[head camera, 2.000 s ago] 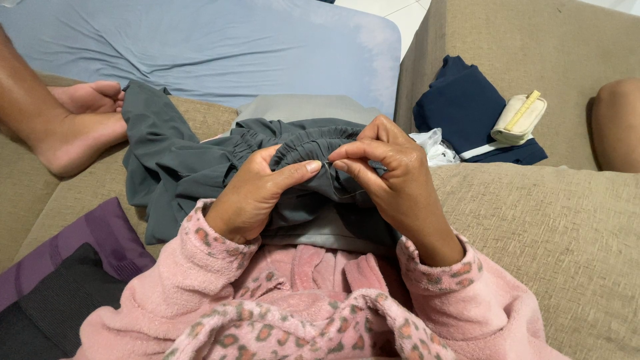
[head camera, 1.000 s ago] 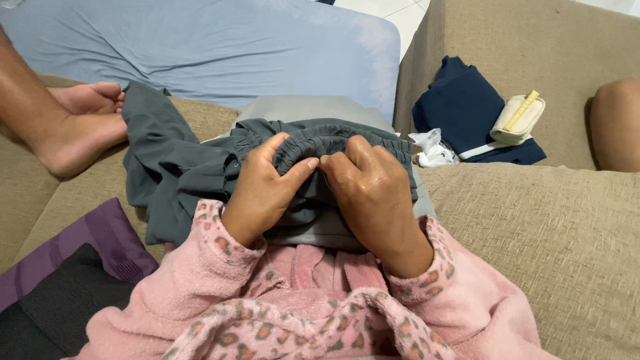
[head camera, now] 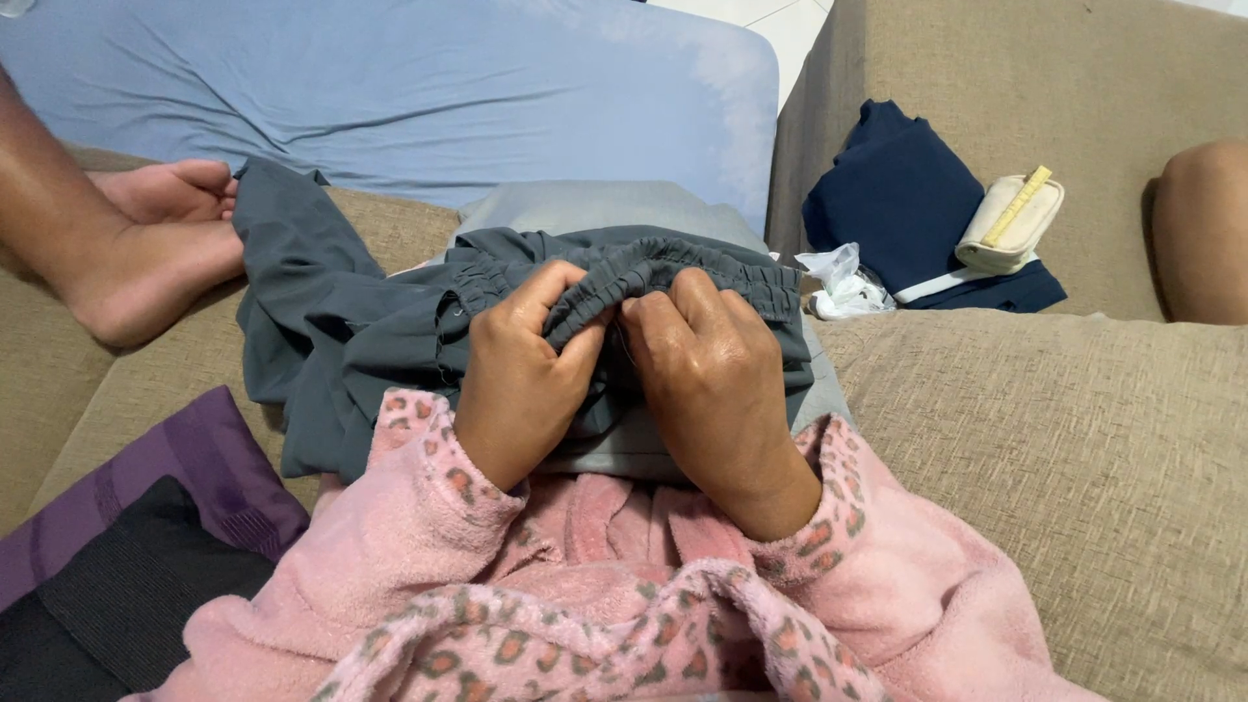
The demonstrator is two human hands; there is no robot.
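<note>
Across my lap lies a dark grey garment (head camera: 341,322) with a gathered elastic waistband (head camera: 624,273). My left hand (head camera: 526,370) pinches the waistband between thumb and fingers, near the middle of the view. Close beside it, my right hand (head camera: 707,380) has its fingers curled on the inner edge of the band. A thin thread (head camera: 625,343) shows between the hands; the right fingertips are hidden, and whether they hold a needle cannot be told. Beneath the garment is a light grey cloth (head camera: 604,210).
Another person's foot (head camera: 166,263) rests on the sofa at left, and a knee (head camera: 1204,234) shows at right. Purple and black cloth (head camera: 146,556) lies lower left. A navy cloth (head camera: 892,185), cream pouch (head camera: 1014,224), yellow measuring tape (head camera: 1017,207) and plastic bag (head camera: 843,283) lie right.
Two seconds ago my right hand was raised with pinched fingers by the waistband; now it is lower, its fingers curled in against the band. The left hand still grips the waistband.
</note>
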